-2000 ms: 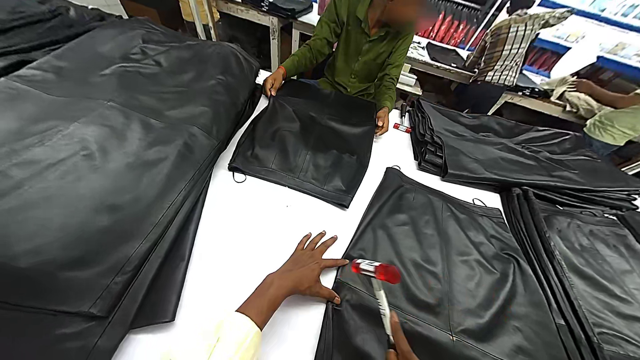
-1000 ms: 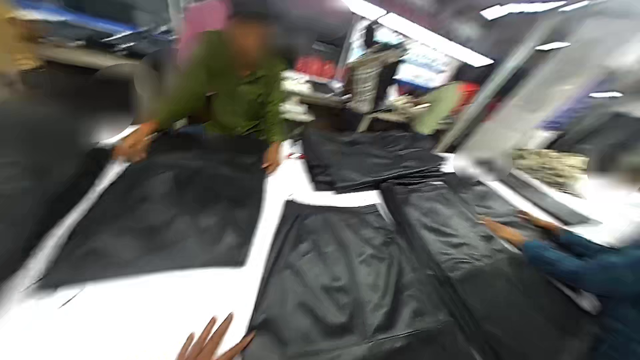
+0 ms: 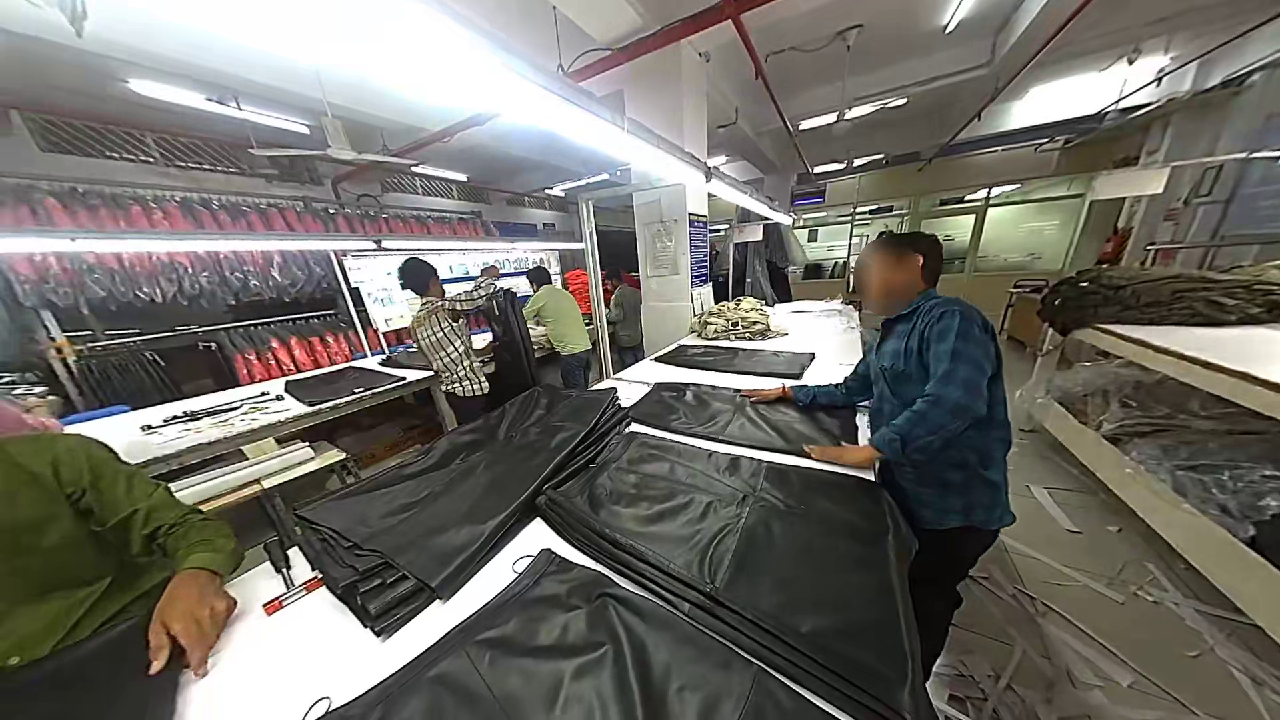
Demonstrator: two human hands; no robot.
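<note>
Neither of my hands shows in the head view now. Nearest to me, a black leather garment (image 3: 590, 650) lies on the white tabletop (image 3: 250, 650), with a thin loop at its upper corner. Beyond it are a stack of black leather garments (image 3: 740, 540) on the right and another stack (image 3: 470, 490) on the left. A red-and-white item (image 3: 293, 594) lies beside the left stack, next to a dark-handled tool (image 3: 278, 562).
A person in green (image 3: 90, 550) at the left has a hand over black material. Across the table, a person in a blue checked shirt (image 3: 940, 400) rests both hands on a black garment (image 3: 740, 418). Paper strips (image 3: 1060, 640) litter the floor at the right.
The view has swung up and right. My left hand, on the table edge of the garment earlier, and my right hand, which held a red-and-white-headed tool, have left the view.
</note>
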